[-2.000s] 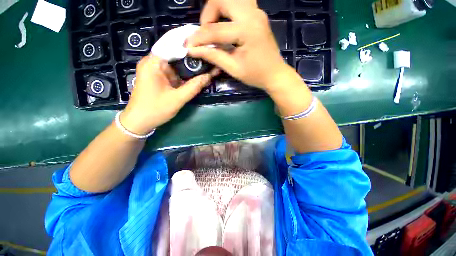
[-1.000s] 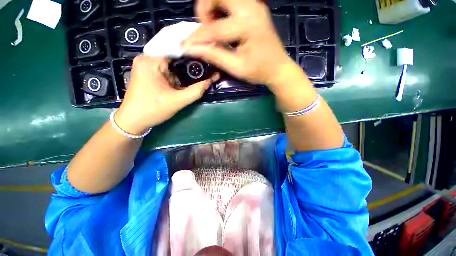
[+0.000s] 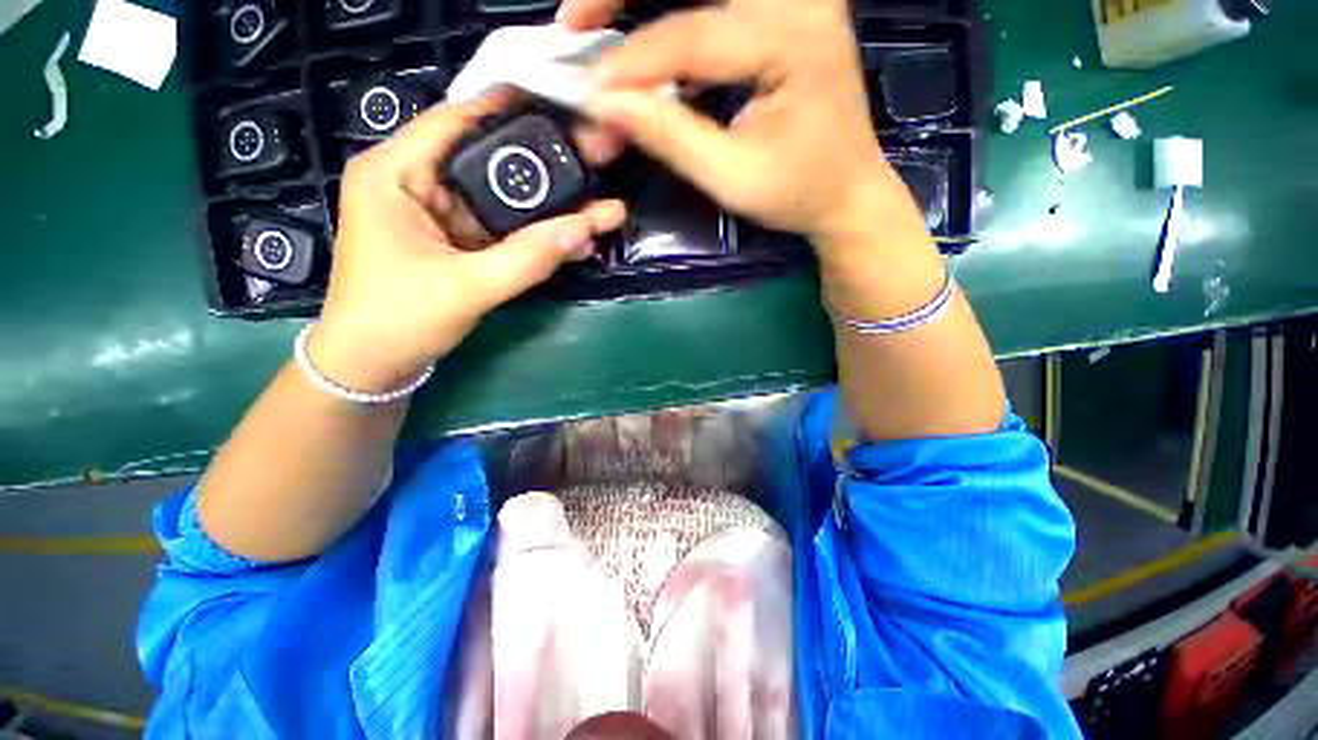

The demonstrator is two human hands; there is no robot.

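My left hand (image 3: pixel 434 246) holds a black smartwatch body (image 3: pixel 518 175) by its edges, over the front of the tray. Its back faces up and shows a pale ring with dots. My right hand (image 3: pixel 737 123) pinches a white wipe (image 3: pixel 538 64) at the watch's far edge; the right fingers are partly blurred. The wipe also reaches the left fingertips. The black blister tray (image 3: pixel 578 284) lies under both hands. More watch bodies (image 3: pixel 272 250) sit in its left pockets, backs up. The hands hide the middle pockets.
At the right of the green bench (image 3: pixel 130 362) are a bottle (image 3: pixel 1164 32), a thin yellow stick (image 3: pixel 1113 110), white scraps (image 3: pixel 1071 151) and a white-headed tool (image 3: pixel 1175 166). At the left are a white square (image 3: pixel 130 41) and a curled strip (image 3: pixel 55 87). Red bins (image 3: pixel 1207 668) stand below right.
The watch has come nearer to me and to the left, and its back shows more fully. My right hand has shifted right and sits farther off the watch. The wipe is more bunched.
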